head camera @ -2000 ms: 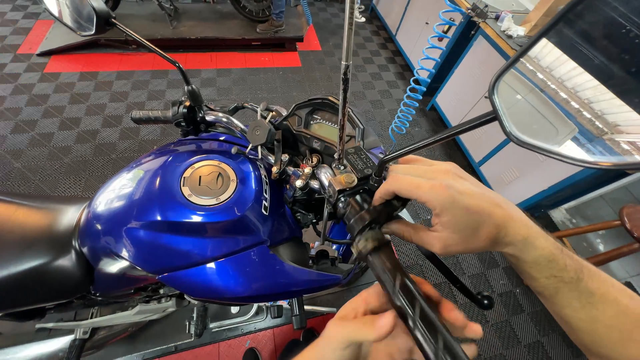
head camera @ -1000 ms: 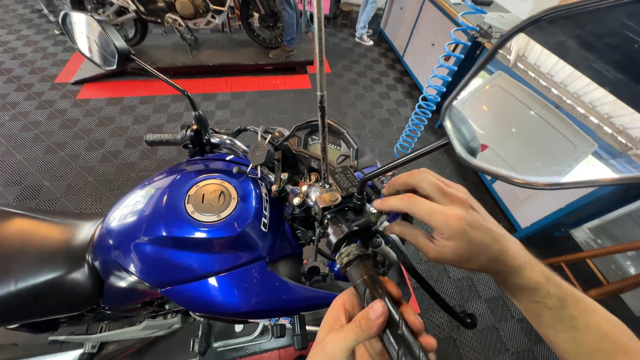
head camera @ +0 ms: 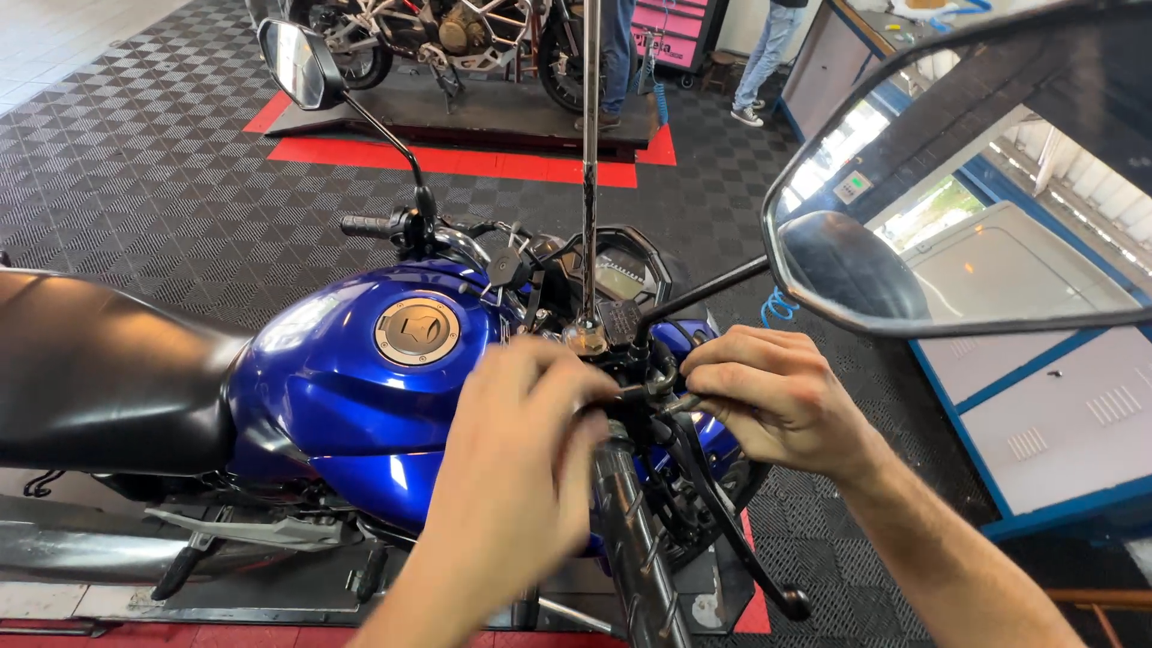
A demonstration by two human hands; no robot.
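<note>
My left hand (head camera: 531, 441) is blurred, its fingertips at the black housing above the handlebar grip (head camera: 637, 540); whether they hold anything is unclear. Across from it, my right hand (head camera: 778, 396) pinches a small metal cable fitting (head camera: 681, 405) between thumb and fingers, beside a bent metal cable elbow (head camera: 664, 376). Below my right hand the black brake lever (head camera: 738, 549) slants down. The brake fluid reservoir (head camera: 621, 322) sits just above the housing. These parts belong to a motorcycle with a blue fuel tank (head camera: 351, 369).
A metal rod (head camera: 589, 180) rises upright from the handlebar area. The near mirror (head camera: 936, 180) spreads over the upper right; the far mirror (head camera: 301, 67) stands upper left. Blue-edged cabinets (head camera: 1053, 423) are at right. Behind, another motorcycle (head camera: 459, 31) is on a platform (head camera: 459, 121), with people's legs (head camera: 769, 58) nearby.
My left hand has left the handlebar grip and moved up to the housing. My right hand remains near the lever mount, its fingers now closed on the fitting.
</note>
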